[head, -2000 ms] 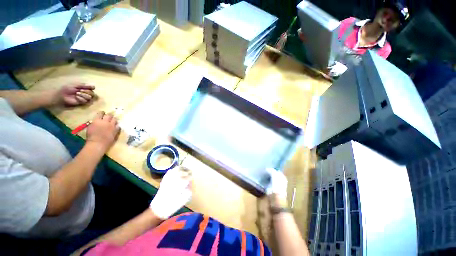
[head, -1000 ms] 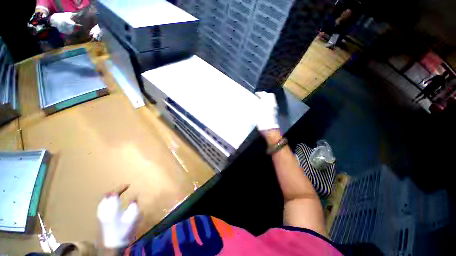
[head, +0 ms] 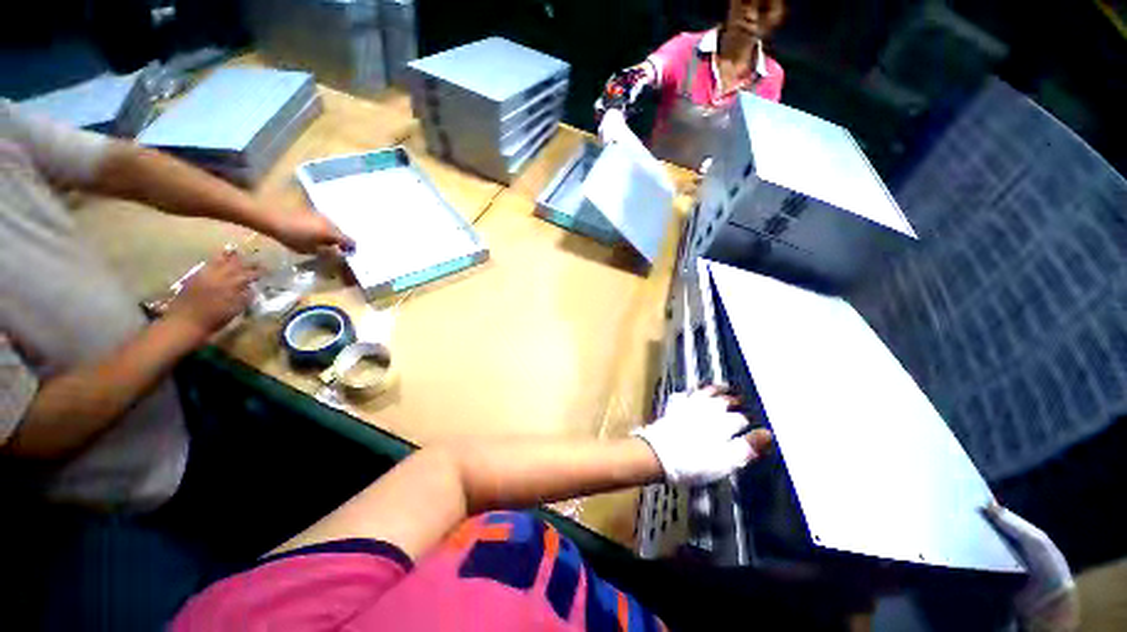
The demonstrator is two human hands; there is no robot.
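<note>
A pale chassis tray (head: 877,432) lies tilted over the stack at the right, with a dark gap along its left side. My right hand (head: 1036,570), in a white glove, grips its near right corner and is partly cut off from view behind it. My left hand (head: 701,436), in a white glove with bare fingertips, is at the tray's left side over the stacked chassis (head: 667,500). Its fingers are apart and hold nothing that I can see; whether they touch the tray is unclear.
A dark tape roll (head: 316,335) and a beige roll (head: 361,369) lie near the bench edge. A neighbour's hands are by a tray (head: 402,228) with green strips. Another person stands behind an angled panel (head: 630,198). Stacked chassis (head: 488,105) stand at the back.
My left hand has moved right from the bench to the stack. My right hand has taken hold of the top tray, which is now tilted. The view has swung back left.
</note>
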